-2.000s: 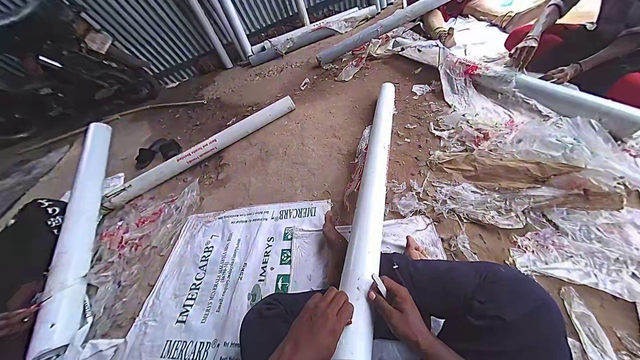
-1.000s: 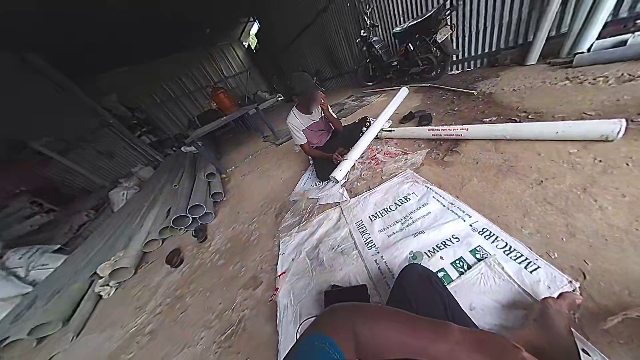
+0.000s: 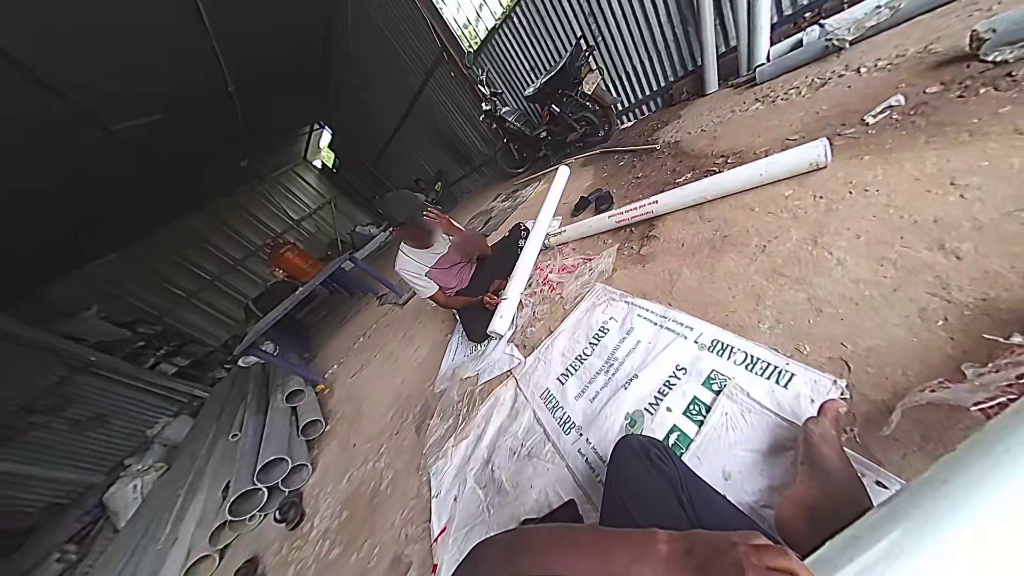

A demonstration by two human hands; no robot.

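My left forearm runs across the bottom edge, and my left hand [image 3: 760, 556] is only partly in view, beside a large white pipe [image 3: 944, 512] at the lower right. Most of its fingers are cut off by the frame, so its hold cannot be told. My right hand is out of view. My bent leg in dark trousers [image 3: 664, 488] and my bare foot [image 3: 828, 456] rest on a flattened white woven sack [image 3: 592, 400] bearing green print.
A seated person [image 3: 448, 264] holds a white pipe [image 3: 532, 248] across the lap. Another white pipe [image 3: 704, 192] lies on the dirt floor near dark sandals [image 3: 592, 202]. Grey pipes [image 3: 276, 448] are stacked at left, by a blue table [image 3: 300, 296]. A motorcycle [image 3: 552, 112] stands behind.
The view has swung left, away from the pipe across my lap. Two seconds ago both my hands were at that pipe; now only part of my left hand shows.
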